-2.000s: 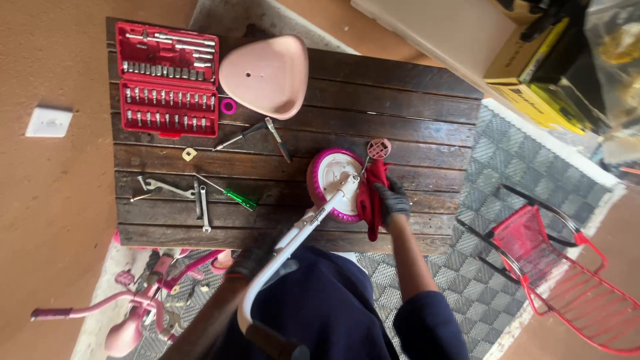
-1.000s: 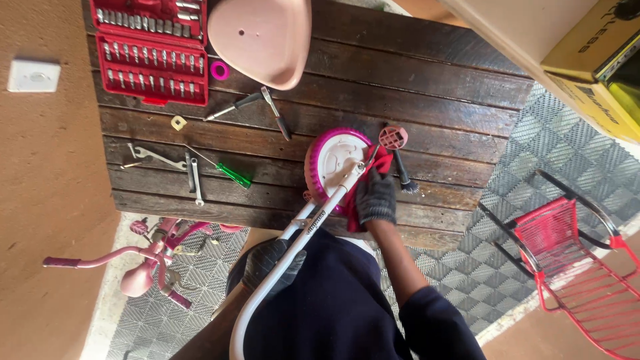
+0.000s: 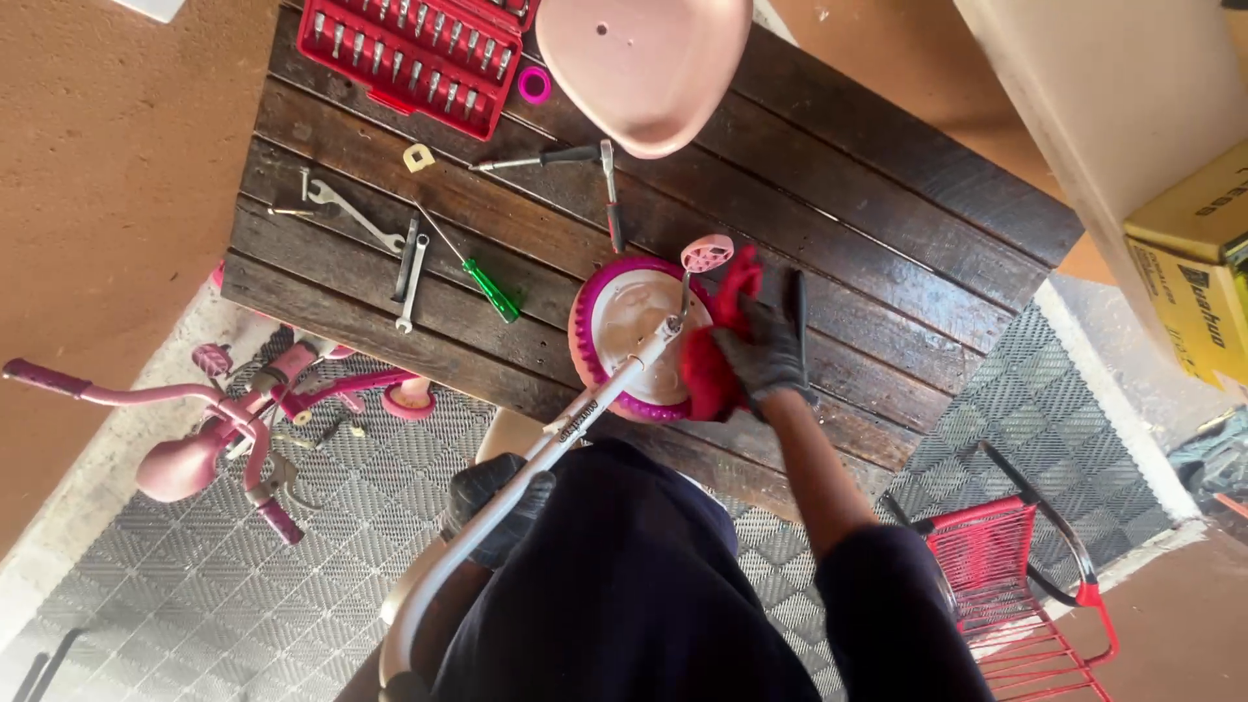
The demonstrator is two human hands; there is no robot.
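Note:
My left hand (image 3: 497, 502), in a dark glove, grips a white metal tube frame (image 3: 512, 487) low in the view. The frame's far end crosses a white wheel with a pink and magenta tyre (image 3: 634, 336) on the wooden table. A pink pedal (image 3: 707, 253) on a metal crank sticks out beyond that end. My right hand (image 3: 765, 356), gloved too, holds a red cloth (image 3: 712, 375) against the wheel's right side. A dark, slim object (image 3: 800, 317) lies just right of this hand; its kind is unclear.
On the slatted table (image 3: 877, 214) lie a red socket set (image 3: 419, 58), a pink plastic seat (image 3: 643, 68), a ratchet (image 3: 611, 195), spanners (image 3: 356, 214) and a green screwdriver (image 3: 487, 288). A pink tricycle (image 3: 253, 409) stands left on the floor; a red chair (image 3: 1004, 556) is at right.
The red cloth, bunched beside the wheel before, now spreads further around my right hand. My left hand stays on the white tube. The view has moved closer and turned.

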